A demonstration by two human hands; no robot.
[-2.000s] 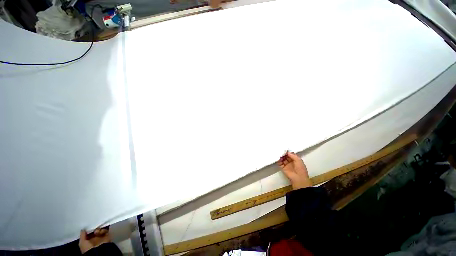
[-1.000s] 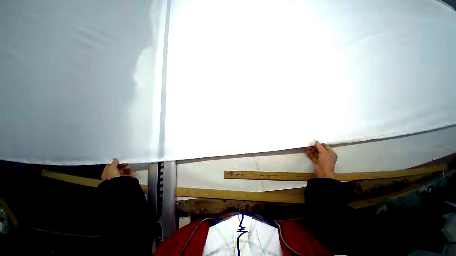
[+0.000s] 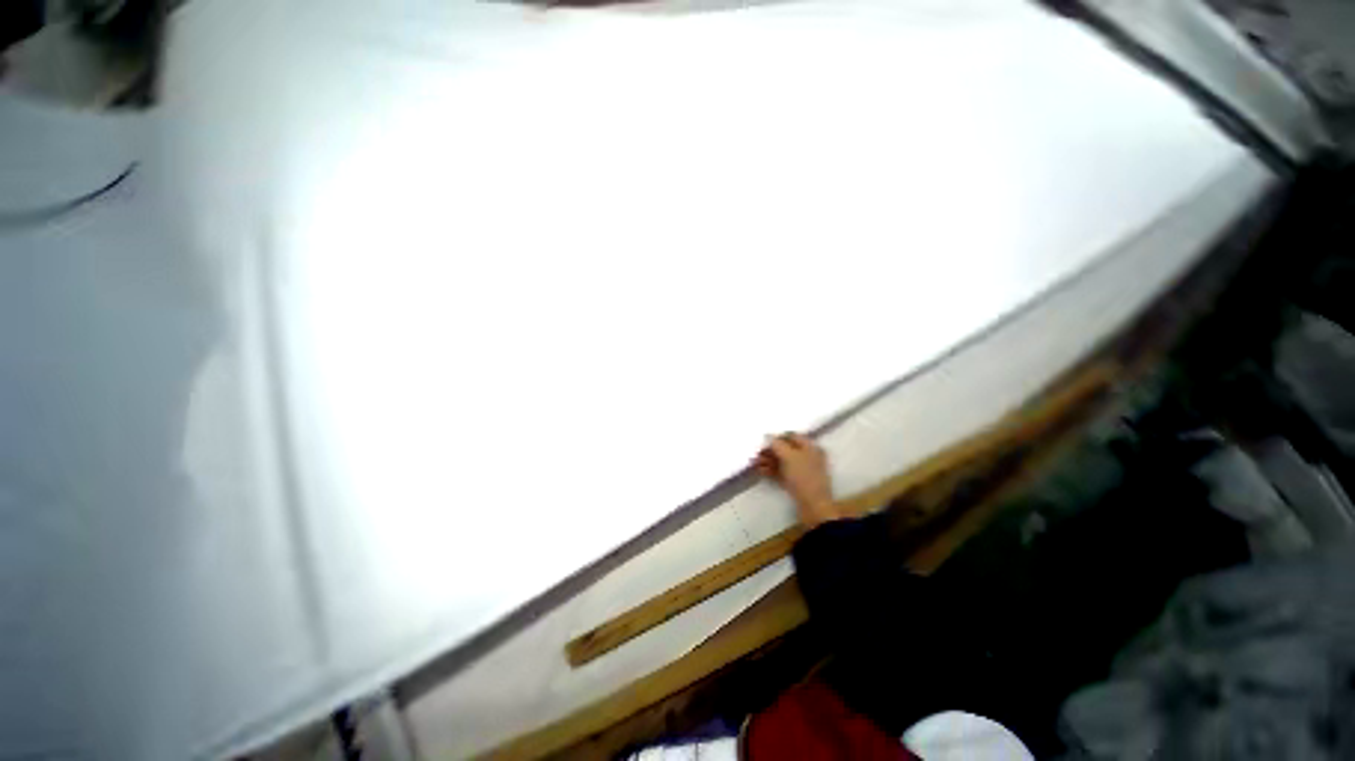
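A wide white fabric sheet (image 3: pixel 624 283) covers most of the view, its near edge running diagonally from lower left to upper right. My right hand (image 3: pixel 800 470) is at this edge, a little right of the middle, its fingers closed on the fabric; the fingertips are slightly blurred. My left hand is out of the picture. A duller off-white underlay (image 3: pixel 914 421) shows beyond the fabric edge on my side.
A yellow-brown wooden stick (image 3: pixel 676 602) lies on the underlay, with another long strip along the table edge. A metal rail (image 3: pixel 390 729) emerges below the fabric at lower left. A black cable (image 3: pixel 104 190) curves at upper left. Grey wrapped shapes stand at right.
The view first swung down to the near edge, then back up and right. My left hand, holding the edge before, has left the picture. My right hand stays at the edge.
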